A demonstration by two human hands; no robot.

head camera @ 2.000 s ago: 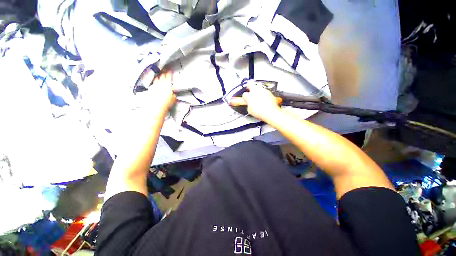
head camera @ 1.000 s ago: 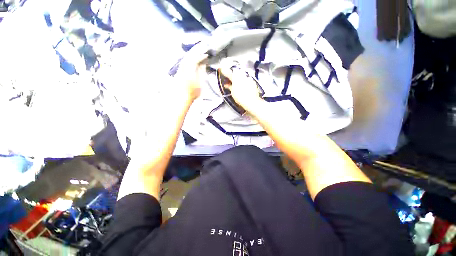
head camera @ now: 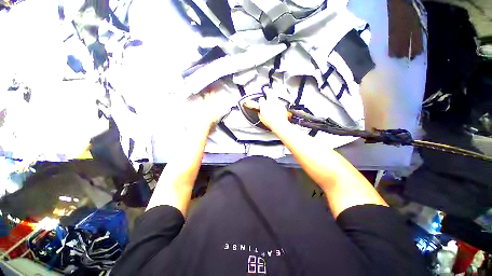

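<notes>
A pale grey-white garment with black strips point(head camera: 334, 124) lies spread on the pressing table point(head camera: 396, 102) in front of me. My right hand point(head camera: 273, 110) is closed around the handle of the steam iron point(head camera: 251, 111), which rests on the garment near the black-outlined panel, its tip toward the left. The iron hose and cord point(head camera: 345, 131) runs from the iron to the right. My left hand point(head camera: 216, 105) lies on the garment just left of the iron. It is washed out by glare, and whether its fingers grip the cloth is unclear.
A garment pile point(head camera: 89, 27) of white and black pieces covers the overexposed left side. A brown rectangular patch point(head camera: 404, 29) lies at the table's far right corner. Below the table at lower left are a blue bundle point(head camera: 110, 223) and red items.
The iron has turned, its tip now toward the left and its hose stretched out to the right again. My left hand is lower on the garment, and the cloth folds beside it have shifted.
</notes>
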